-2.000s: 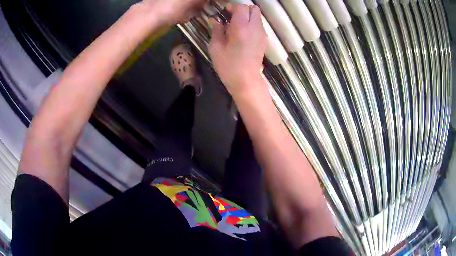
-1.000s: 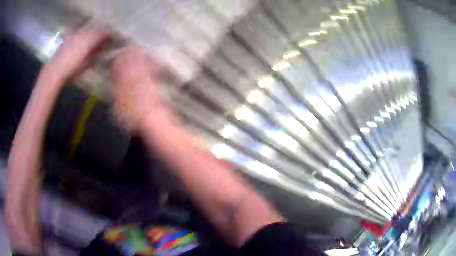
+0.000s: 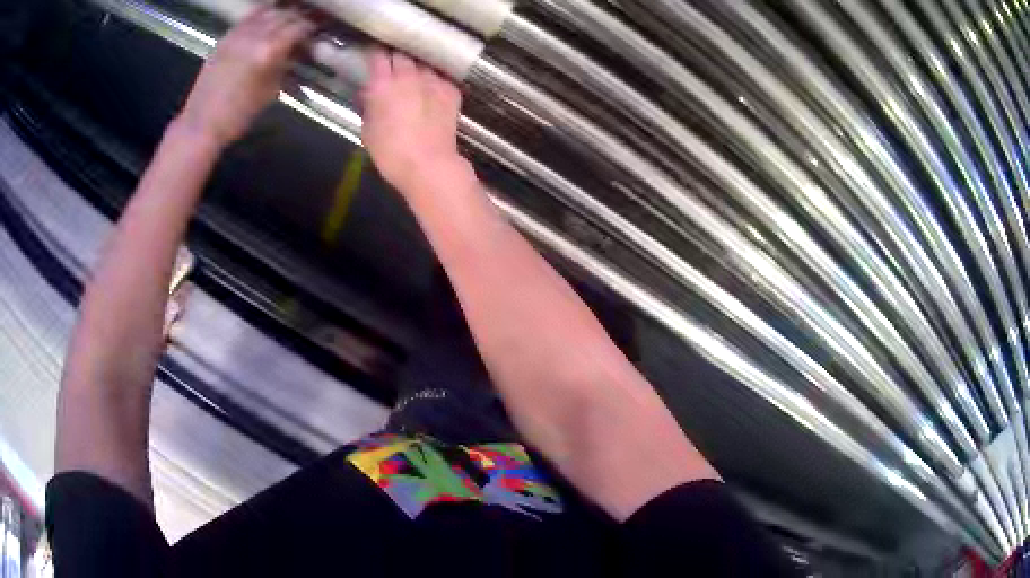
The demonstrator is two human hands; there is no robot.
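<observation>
Cream sleeves (image 3: pixel 424 32) cover parts of long shiny metal rods (image 3: pixel 678 192) at the top of the picture. My right hand (image 3: pixel 412 113) has its fingers curled over a short pale sleeve end (image 3: pixel 342 59) on a rod near the rack's edge. My left hand (image 3: pixel 243 73) is to the left of it at the top edge, slightly blurred, with its fingers bent at the same rod row. What its fingertips touch is unclear. The bare rods run down to the lower right.
A dark floor with a yellow line (image 3: pixel 343 198) shows below the rods. Another rack with pale covers (image 3: pixel 243 339) is at the left, behind my left forearm. A small red item (image 3: pixel 966 565) is at the bottom right.
The view has shifted along the rods, and fewer cream sleeves show than two seconds ago. Both hands appear further left than then. The strong blur of one second ago has mostly cleared.
</observation>
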